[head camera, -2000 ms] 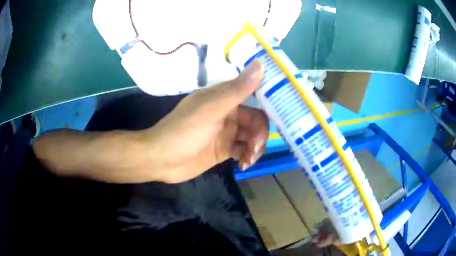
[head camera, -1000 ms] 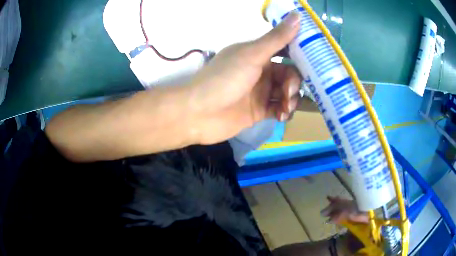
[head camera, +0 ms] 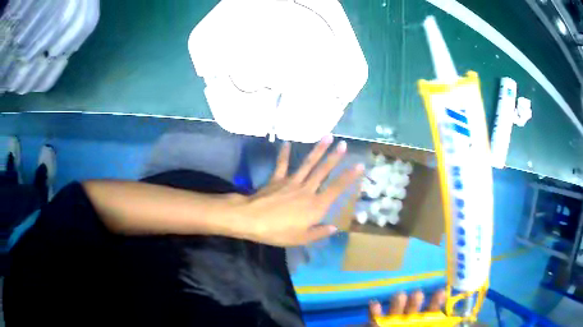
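A white housing (head camera: 281,70), overexposed, lies on the green bench top at its near edge, with a thin dark wire curving over it. My left hand (head camera: 291,207) is spread and empty just below the housing's near edge; its fingertips reach the bench edge. My right hand (head camera: 409,306), cut off by the bottom edge, is closed round the yellow handle of the caulking gun (head camera: 441,166). The gun holds a white sealant cartridge (head camera: 472,204) with blue print. Its translucent nozzle (head camera: 440,51) points away over the bench, to the right of the housing.
Stacked housings (head camera: 48,38) stand at the far left of the green bench (head camera: 147,70). A loose white cartridge (head camera: 504,121) and a crumpled white lump (head camera: 523,112) lie at the right. An open carton (head camera: 425,204) with white round ends is on the blue floor, near a blue rack (head camera: 511,313).
My left hand has let go of the cartridge and opened. The gun has turned more upright and moved right, its nozzle now in view. The view has shifted, showing the whole housing and the open carton.
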